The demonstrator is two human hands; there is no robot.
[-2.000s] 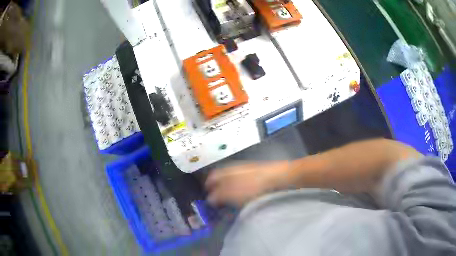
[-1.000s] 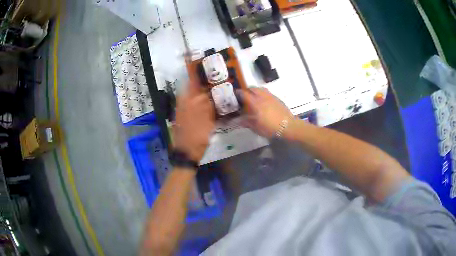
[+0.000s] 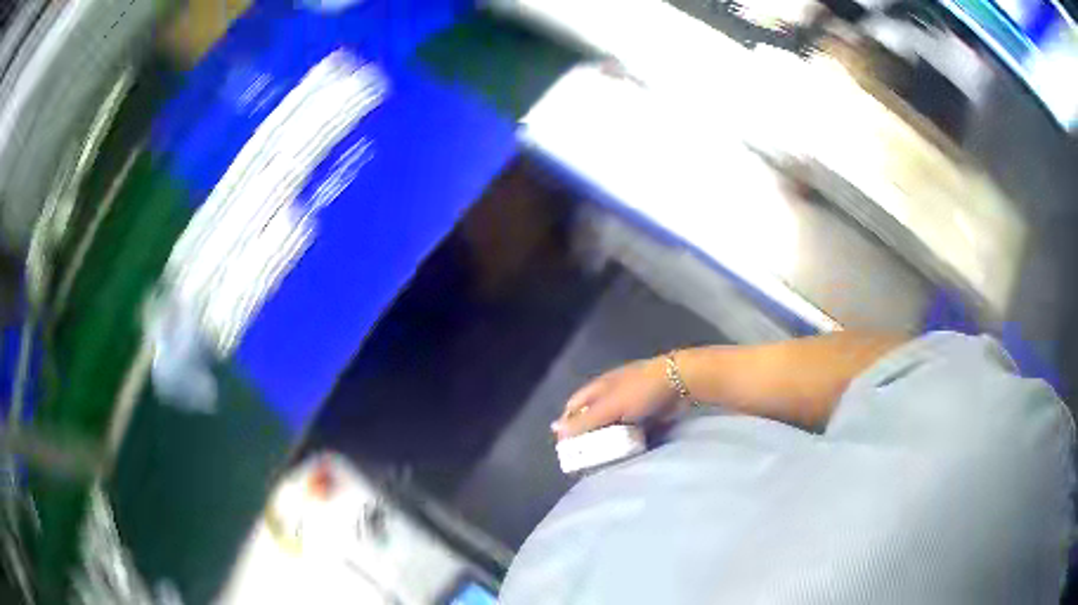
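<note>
My right hand (image 3: 619,398), with a bracelet at the wrist, is in front of my body. It is shut on a white socket unit (image 3: 601,449), held low in the fingers with its edge showing. Whether more than one unit is held cannot be told. My left hand is not in view. Blurred rows of white units (image 3: 266,189) lie on the blue mat (image 3: 390,248) at the upper left.
The white machine's corner (image 3: 337,532) with a red-orange button is at the bottom left. The green mat (image 3: 177,485) lies beside it, with a blurred clear plastic bag (image 3: 183,360). A long pale bench or station (image 3: 686,166) runs across the upper right. A dark floor area lies between.
The view has swung right, away from the orange fixture. My right hand has left the fixture and now holds a white unit. My left hand has gone out of view.
</note>
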